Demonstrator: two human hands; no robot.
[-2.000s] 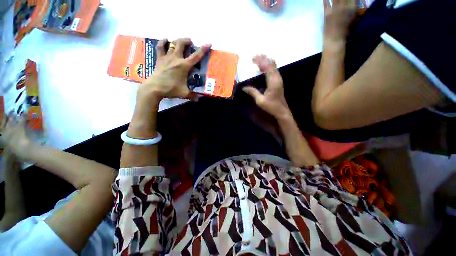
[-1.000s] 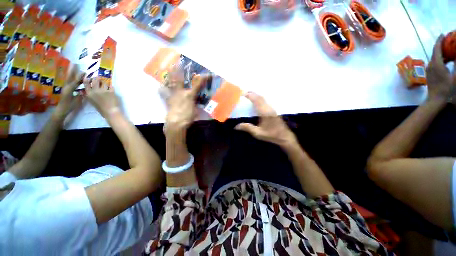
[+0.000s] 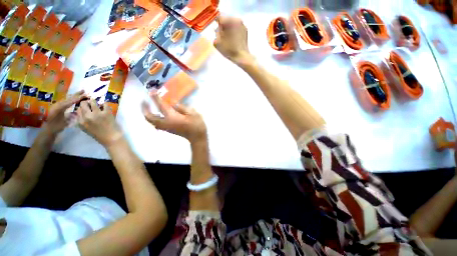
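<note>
Flat orange and dark grey retail cartons with a picture of a coiled cable (image 3: 161,60) lie overlapping at the upper left-centre of the table. A stack of similar cartons (image 3: 200,14) lies behind them. My left hand (image 3: 176,118) is palm up with its fingers apart, at the near orange end of the closest carton. Its fingertips are close to that end; whether they touch is unclear. My right hand (image 3: 232,38) is reached forward with curled fingers at the right edge of the stack. Whether it grips a carton cannot be told.
Orange cable coils in clear bags (image 3: 373,85) lie at the right. A small orange packet (image 3: 443,134) is near the right edge. At left, a neighbour's hands (image 3: 97,120) work on a narrow carton (image 3: 115,87) beside rows of standing cartons (image 3: 37,85). Another person's arm shows lower right.
The view has shifted. My left hand has come off the carton it was pressing on and turned palm up. My right hand has moved from the table's front edge forward to the stack.
</note>
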